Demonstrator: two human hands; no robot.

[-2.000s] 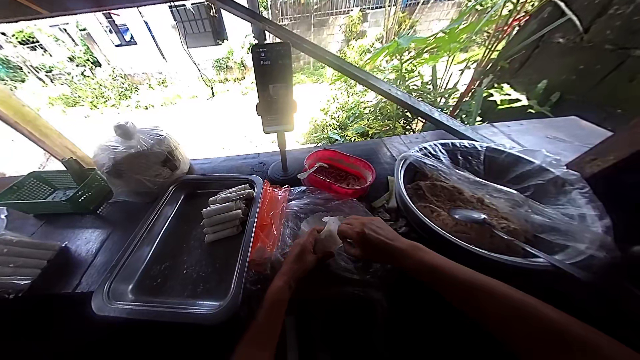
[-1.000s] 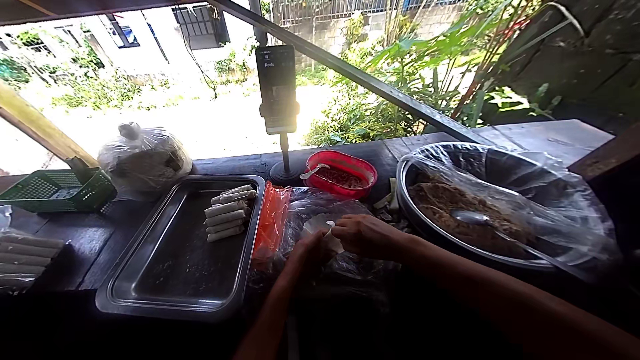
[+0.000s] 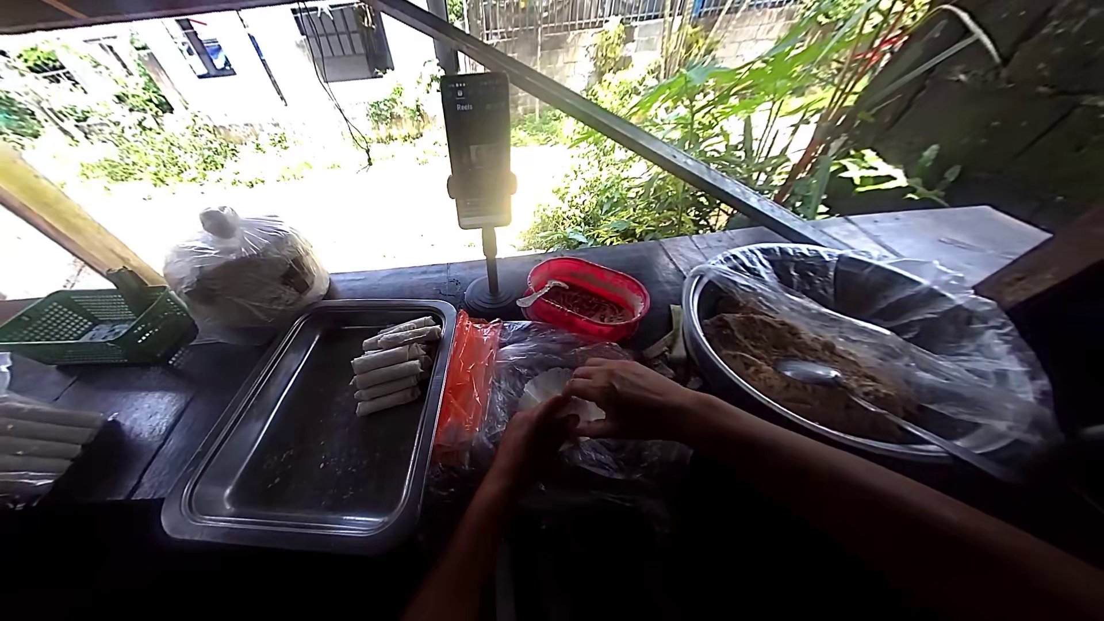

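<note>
My left hand [image 3: 533, 435] and my right hand [image 3: 628, 398] meet over clear plastic film [image 3: 526, 349], fingertips close together at a thin white wrapper [image 3: 548, 388]. Part of the wrapper lies behind the fingers, so their exact grip is hard to see. To the left, several rolled wrappers [image 3: 386, 377] are stacked at the right side of a metal tray [image 3: 203, 470]. A red plastic container [image 3: 638, 289] with reddish filling and a white spoon [image 3: 542, 293] stands beyond my hands. On the right, a metal basin [image 3: 690, 323] holds brown shredded filling [image 3: 768, 354] and a metal spoon [image 3: 811, 373].
A phone [image 3: 477, 151] stands upright on a holder behind the tray. Orange plastic [image 3: 466, 379] lies beside the tray. At the left are a green plastic basket [image 3: 147, 332], a tied plastic bag [image 3: 246, 272] and bagged rolls [image 3: 43, 440]. Clear plastic partly covers the basin.
Both hands have stayed over the plastic film while their fingers shifted on the white wrapper. More of the wrapper lies flat behind the fingers than two seconds ago.
</note>
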